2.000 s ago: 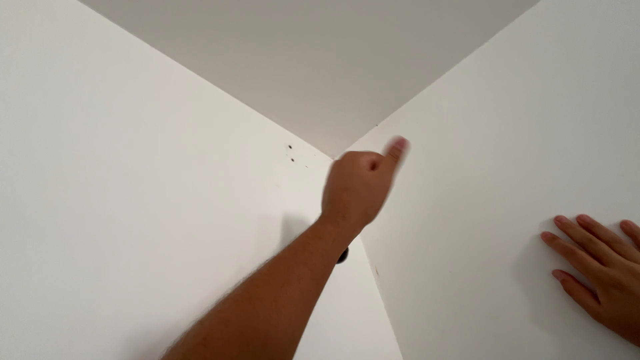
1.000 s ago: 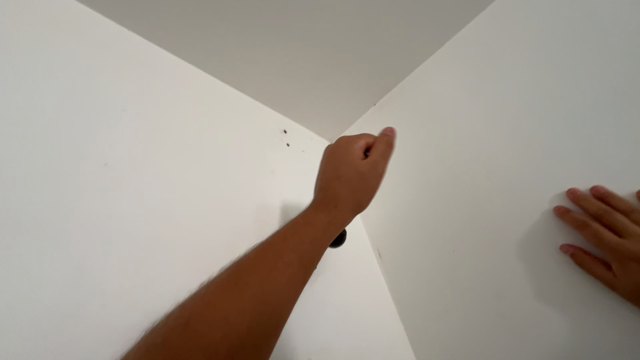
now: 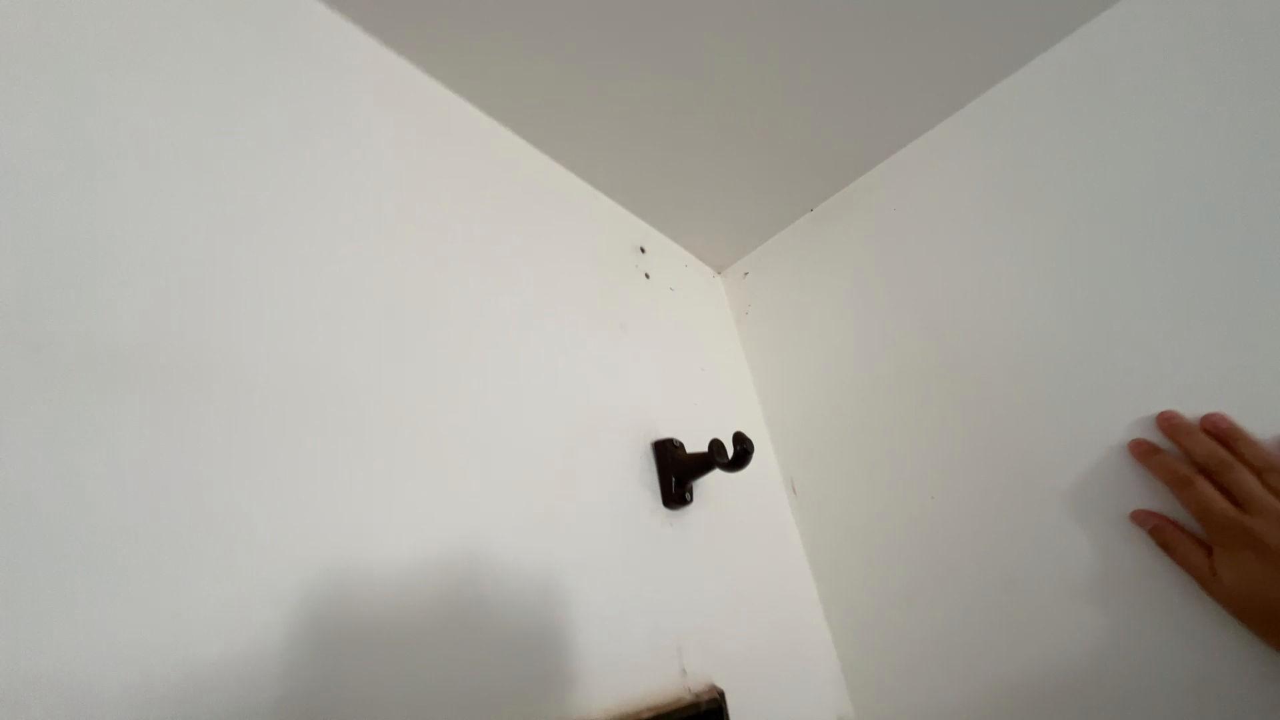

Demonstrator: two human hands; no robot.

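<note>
A dark metal curtain rod bracket (image 3: pixel 676 474) is fixed to the white left wall, close to the room's corner. Its plate sits upright against the wall, with screw heads at top and bottom, and its arm ends in an open-topped hook that holds nothing. At the right edge of the view, my right hand (image 3: pixel 1225 515) lies flat against the right wall, fingers spread and holding nothing. Part of that hand is cut off by the frame. My left hand is out of view.
Two small dark holes (image 3: pixel 644 262) mark the left wall above the bracket. The grey ceiling (image 3: pixel 720 110) meets both walls at the corner. Below the bracket, the corner of a dark frame (image 3: pixel 700 706) shows at the bottom edge. A soft shadow falls on the left wall.
My left hand and forearm, in front of the corner before, have left the view, and the whole bracket now shows. My right hand remains on the right wall.
</note>
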